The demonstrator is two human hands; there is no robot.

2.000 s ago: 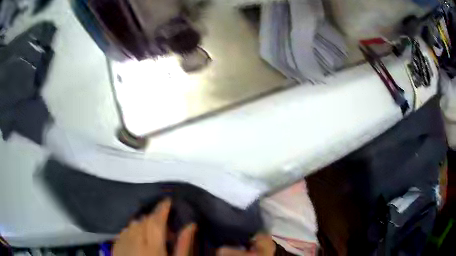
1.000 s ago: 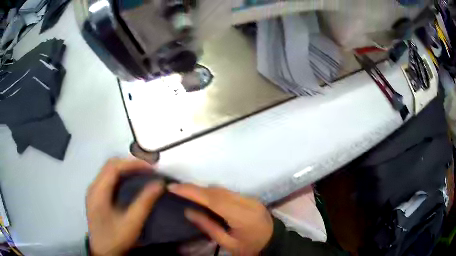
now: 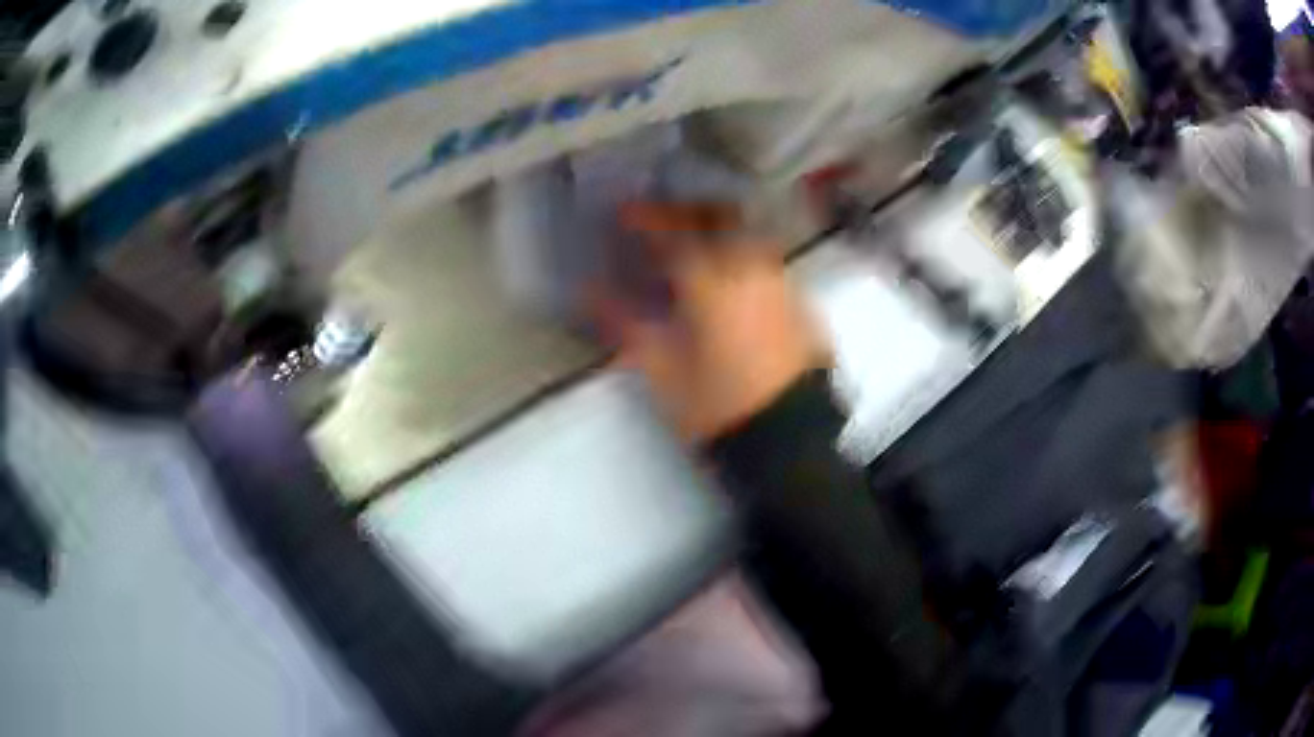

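My right hand (image 3: 721,324) is blurred and lies over the stack of light bands (image 3: 541,238) on the machine bed, under the arm. The fingers cover part of the stack; whether they grip a band cannot be told. A long dark strip, seemingly cloth (image 3: 339,576), runs from beside the needle area (image 3: 339,338) down to the bottom edge, blurred. My left hand is not visible.
The sewing machine head (image 3: 490,108), with a blue stripe, crosses the top. Blurred snips (image 3: 937,281) and a tray of dark metal parts (image 3: 1030,209) lie right of the hand. Dark cloth (image 3: 994,418) hangs below the table edge.
The view has swung right and shows more of the machine head. My right hand has left the dark piece and moved up to the light bands. My left hand has gone out of view.
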